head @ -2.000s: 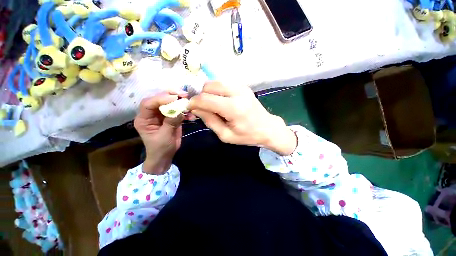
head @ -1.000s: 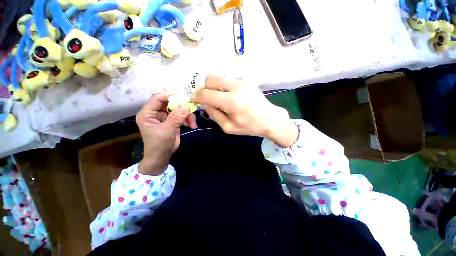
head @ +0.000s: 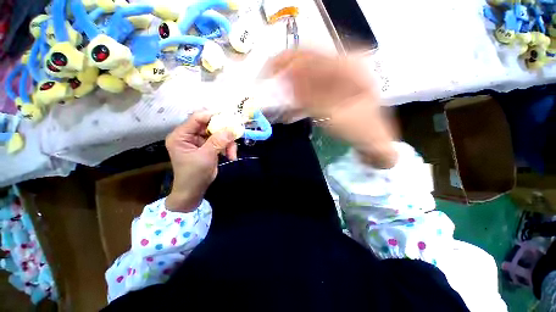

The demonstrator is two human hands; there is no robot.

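My left hand point(head: 198, 149) pinches a small pale yellow plush end piece point(head: 223, 124) at the table's front edge. A second yellow piece with black lettering point(head: 243, 108) sits just above it, and a light blue plush tube point(head: 261, 126) loops to its right. My right hand point(head: 332, 91) is blurred, raised to the right of the work and over the table edge. Whether its fingertips hold a needle cannot be seen. A thin pale thread line point(head: 247, 159) shows below the left fingers.
Yellow-and-blue plush toys point(head: 100, 53) are piled at the left, more point(head: 525, 33) at far right. A phone point(head: 349, 23), snips point(head: 292, 31) and a small orange-and-white item point(head: 283, 13) lie behind my right hand. An open cardboard box point(head: 481, 149) stands below the table.
My right hand has moved away from the yellow piece, up and to the right, uncovering the blue tube loop. My left hand keeps its pinch in nearly the same place.
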